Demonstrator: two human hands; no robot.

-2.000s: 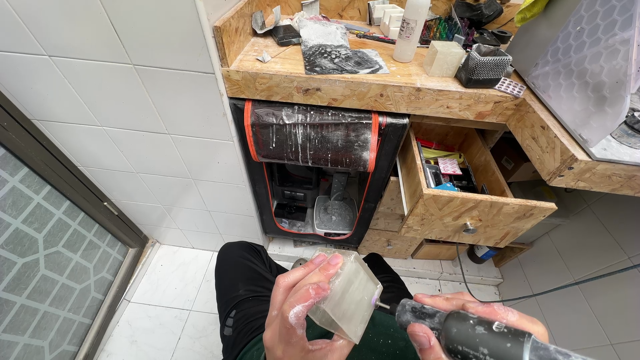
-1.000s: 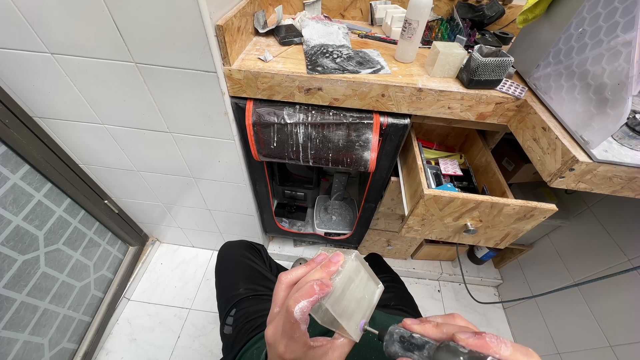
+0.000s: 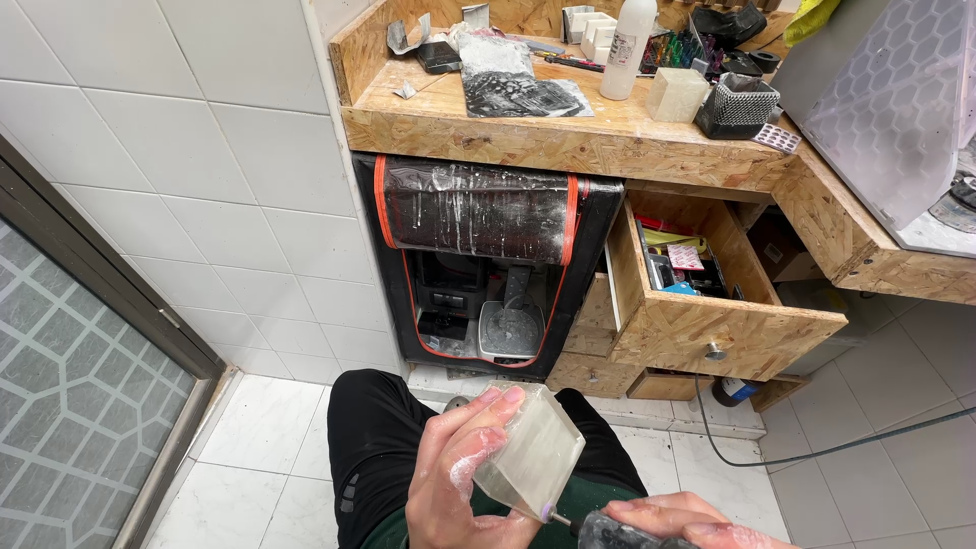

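Note:
Over my lap, my left hand point(image 3: 465, 473), dusted with white powder, holds a translucent whitish block-shaped piece point(image 3: 537, 450) between fingers and thumb. My right hand point(image 3: 679, 518), at the bottom edge, grips a dark handheld rotary tool point(image 3: 621, 534), partly cut off by the frame. The tool's thin metal shank carries a small purplish tip point(image 3: 549, 512), which is at the lower corner of the piece; whether it touches or spins cannot be told.
An open wooden drawer point(image 3: 724, 332) juts out ahead at right, below the chipboard bench point(image 3: 534, 133). A black enclosure with orange edging point(image 3: 476, 210) stands under the bench. A cable point(image 3: 846, 444) runs at right. A glazed door point(image 3: 76, 381) is at left.
My right hand and the rotary tool have moved down, so less of the tool shows. My left hand keeps its hold on the piece, nearly in place.

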